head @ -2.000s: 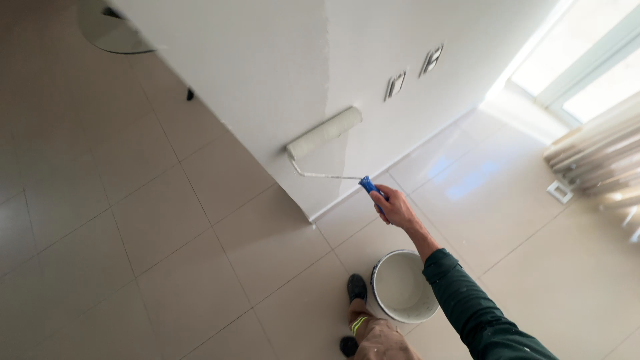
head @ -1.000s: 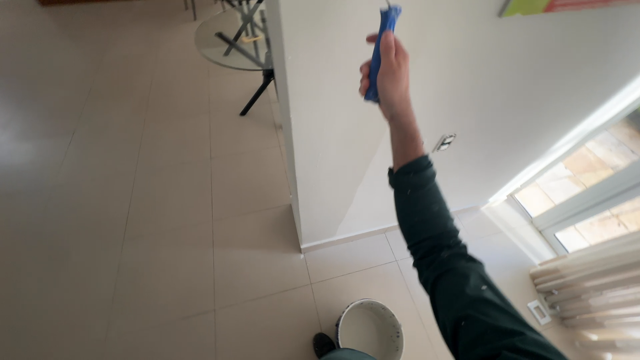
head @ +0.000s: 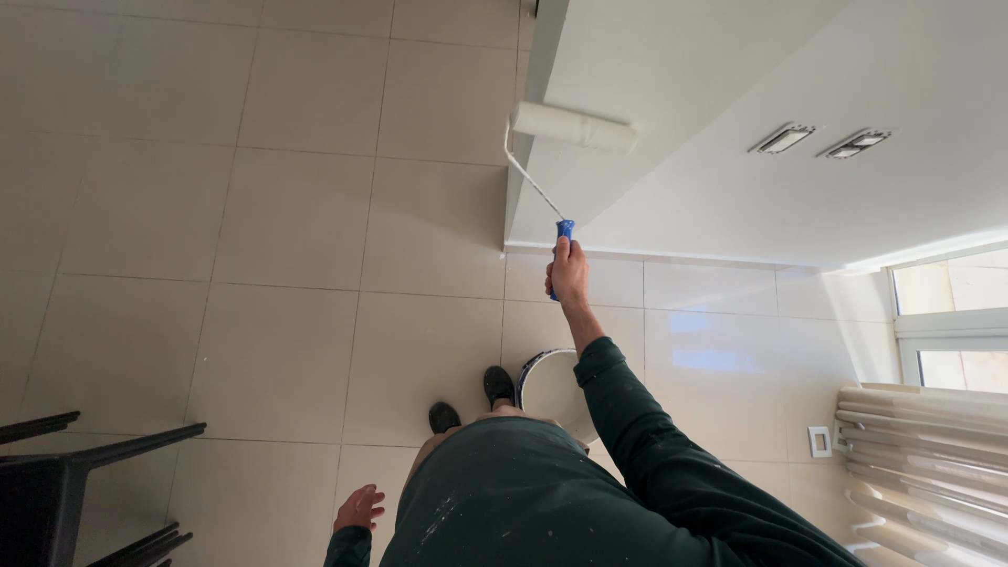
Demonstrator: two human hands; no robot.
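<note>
My right hand [head: 568, 272] grips the blue handle of a paint roller. Its white roller sleeve [head: 575, 127] lies against the lower part of the white wall [head: 693, 71], close to the wall's left corner, joined to the handle by a bent wire frame spattered with paint. A faint slanting edge between two shades of white runs across the wall beside the sleeve. Low at the left of my body hangs my left hand [head: 360, 509], empty, with its fingers apart. Below my right forearm a round bucket [head: 551, 382] of pale paint stands on the floor, partly hidden by my arm and body.
Two wall boxes [head: 786, 138] without cover plates sit in the wall at the right. A black chair [head: 39, 504] is at the lower left. Beige curtains [head: 929, 441] hang by a glass door at the right, with a white cover plate [head: 820, 442] on the tiled floor near them.
My right hand has come down from high on the wall, and the roller sleeve, out of view one second ago, shows low near the corner. My left hand has come into view.
</note>
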